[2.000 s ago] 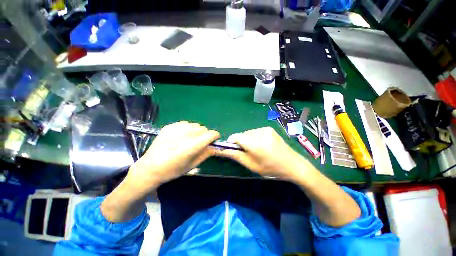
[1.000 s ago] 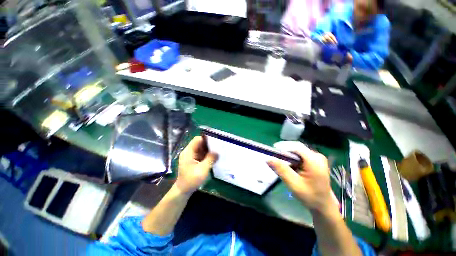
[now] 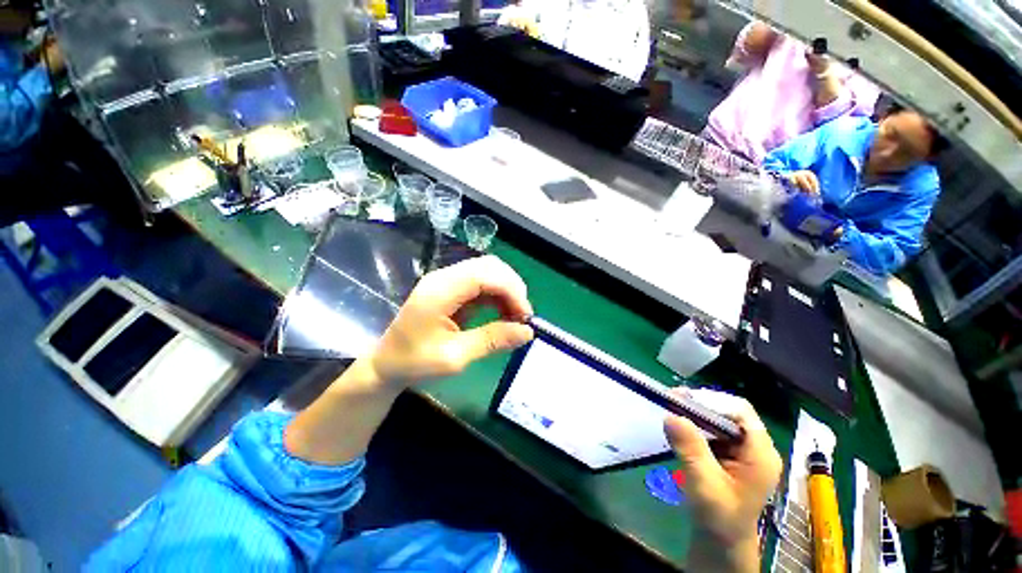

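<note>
The tablet (image 3: pixel 588 409) has a black frame and a lit, mostly white screen with small icons. It is held tilted above the green mat near the bench's front edge, its long edge towards me. My left hand (image 3: pixel 454 319) pinches its left corner between thumb and fingers. My right hand (image 3: pixel 723 465) grips its right end, thumb on the screen side and fingers behind. The tablet's back is hidden.
Glossy black wrapped panels (image 3: pixel 353 285) lie left. Clear cups (image 3: pixel 445 206) stand behind them. A white bottle (image 3: pixel 689 347), black panel (image 3: pixel 798 336), orange tool (image 3: pixel 826 520), tape roll (image 3: pixel 919 496) and blue pick (image 3: pixel 663 485) are right. A white tray (image 3: pixel 146 358) sits low left. People sit opposite.
The view has swung round and shows more of the people opposite. The tablet has turned from edge-on so its lit screen shows. The left hand has shifted to a pinch at the corner.
</note>
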